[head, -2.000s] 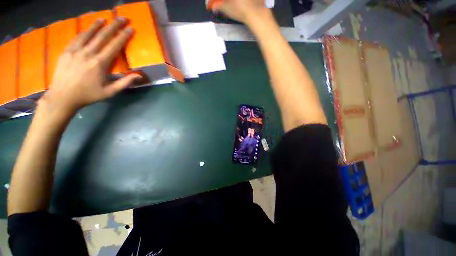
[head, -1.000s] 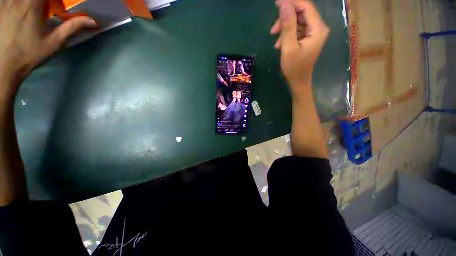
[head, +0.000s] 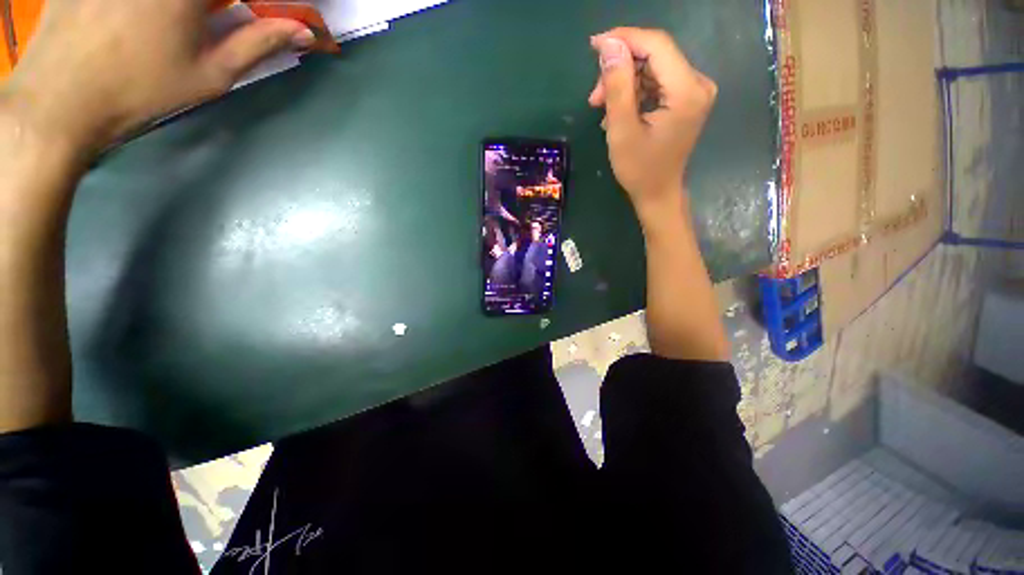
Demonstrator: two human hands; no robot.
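Observation:
Orange product boxes show only in part at the upper left, with an orange flap (head: 294, 16) and a white flap (head: 354, 16) sticking out. My left hand (head: 140, 62) lies over the boxes, its thumb by the orange flap; its other fingers are hidden or cut off by the top edge, so its grip cannot be told. My right hand (head: 651, 107) is above the bench, fingers curled in and thumb against them, with nothing visible in it. A black smartphone (head: 522, 225) with a lit screen lies flat on the green bench (head: 281, 270).
A small white label (head: 573, 256) and a white scrap (head: 400, 329) lie near the phone. Right of the bench are a brown corrugated carton (head: 837, 124) with red-printed tape, a blue plastic crate (head: 793, 315) and a thin blue frame (head: 949, 157). Grey stacked items stand at the lower right.
The view has tilted down, so the boxes have mostly left the picture. My right hand has come back from the belt area to above the bench. My left hand stays by the boxes.

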